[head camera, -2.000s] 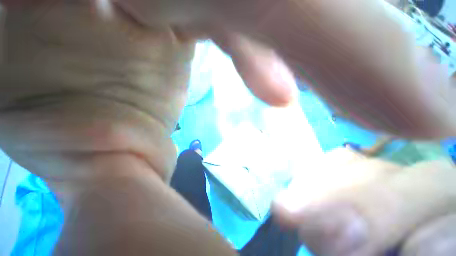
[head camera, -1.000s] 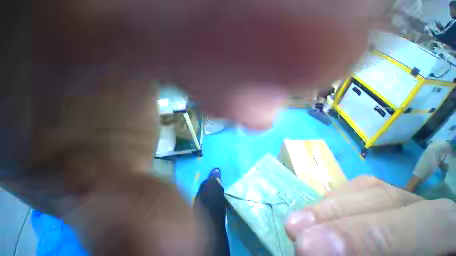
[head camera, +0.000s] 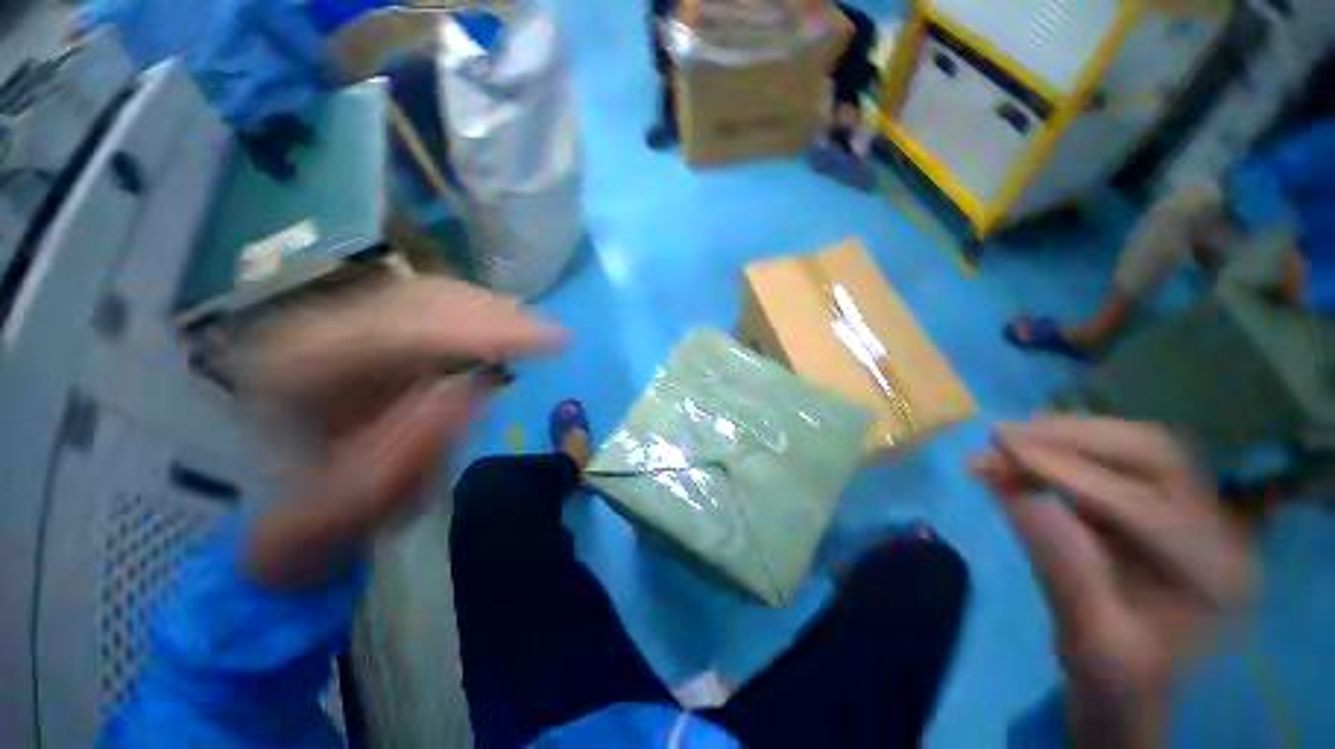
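Note:
The wrapped green parcel (head camera: 732, 461) lies on the blue floor between my knees, its folded top glossy with clear tape. My left hand (head camera: 388, 395) is raised to the left of the parcel, blurred, with thumb and fingers a little apart and nothing visible in it. My right hand (head camera: 1120, 549) is raised at the right, away from the parcel. Its thumb and fingertips are close together, and blur hides whether anything small is between them. Neither hand touches the parcel.
A taped brown carton (head camera: 857, 344) adjoins the parcel. Behind are a whitish sack (head camera: 513, 161), a green-topped stand (head camera: 300, 205), another carton (head camera: 754, 95) beside a person's legs, and a yellow-framed cart (head camera: 996, 110). A seated person (head camera: 1171, 264) is at right; a perforated cabinet (head camera: 147, 585) at left.
Both hands have moved away from close to the camera and apart to either side. The view has tilted down, so the parcel and carton now show whole.

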